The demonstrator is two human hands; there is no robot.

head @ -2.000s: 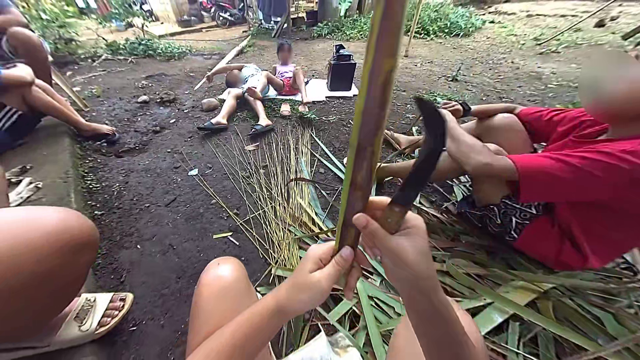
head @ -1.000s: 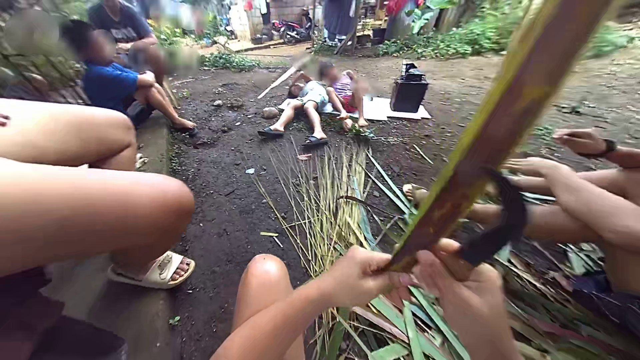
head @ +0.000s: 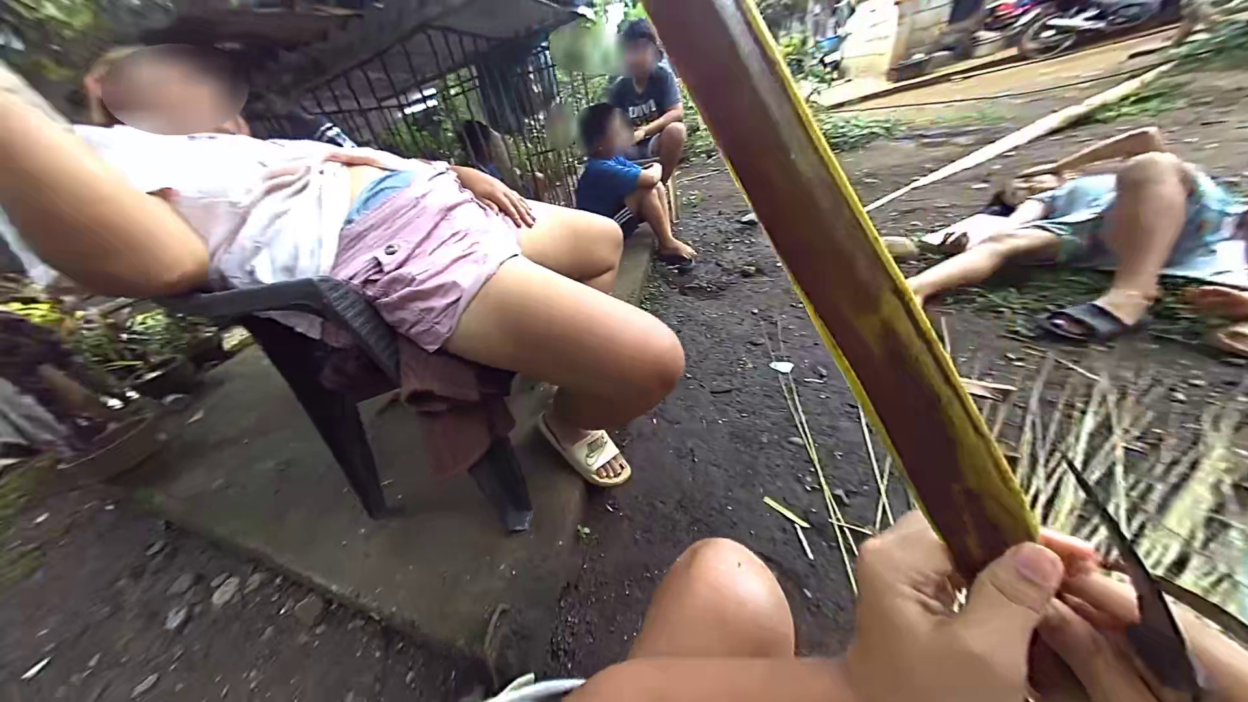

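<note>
My left hand [head: 941, 604] grips the lower end of a long leaf strip [head: 838, 263], brown on its face with yellow-green edges. The strip slants up and to the left, past the top of the view. Close against the left hand, at the lower right, is my right hand [head: 1102, 614], with a dark curved knife blade [head: 1136, 575] rising from it. The knife's handle is hidden. Thin pale leaf midribs [head: 1150, 458] lie in a pile on the ground behind the right hand.
At left a person [head: 546, 302] sits in a dark plastic chair [head: 356, 419] on a concrete slab [head: 390, 556]. Further back, people [head: 614, 180] sit by a barred fence. Someone [head: 1111, 224] lies on the ground at the right, near a long pale pole [head: 1033, 132].
The view has swung far to the left, bringing in the seated person and chair. The strip now leans left instead of right. Both hands remain together at its lower end.
</note>
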